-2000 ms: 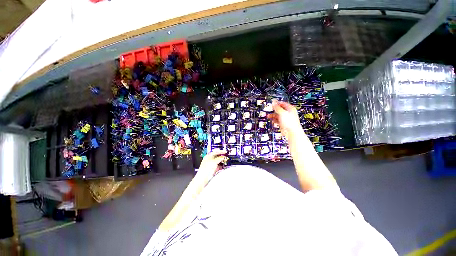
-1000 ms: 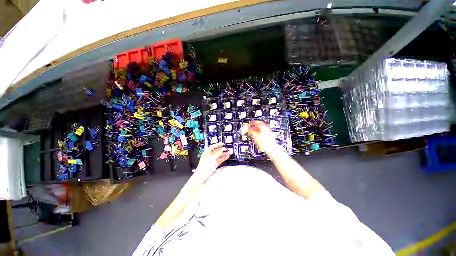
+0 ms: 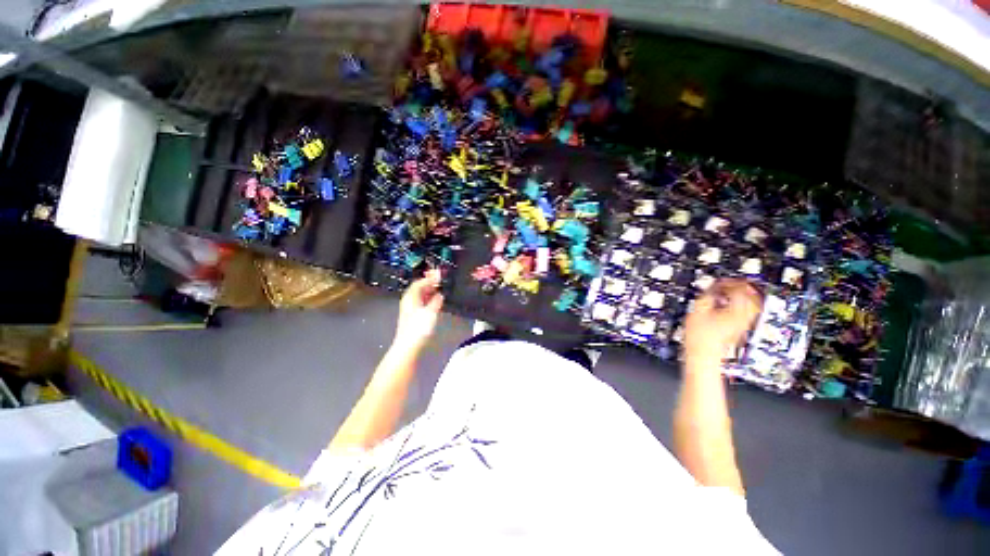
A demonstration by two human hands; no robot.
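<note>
The blister tray (image 3: 641, 295) lies at the right, with dark modules with pale square centres in its cells. My right hand (image 3: 724, 315) is over its front middle cells, fingers bent down; blur hides whether it holds a module. My left hand (image 3: 420, 306) is at the front edge of the black divided tray (image 3: 456, 287), fingertips close together below the main heap of coloured clips (image 3: 434, 185). Whether it holds something is too small to tell. A smaller heap of clips (image 3: 532, 239) lies between the main heap and the blister tray.
The red-orange bin (image 3: 521, 22) of clips is behind the main heap. A left-hand heap (image 3: 284, 190) lies in dark compartments. More pieces (image 3: 852, 293) crowd the blister tray's right side. Stacked clear trays (image 3: 947, 353) are far right. A blue crate (image 3: 144, 456) is lower left.
The view has swung left, so the bench contents appear further right. My left hand has moved from the blister tray's front left corner to the main heap's front edge. My right hand remains over the tray.
</note>
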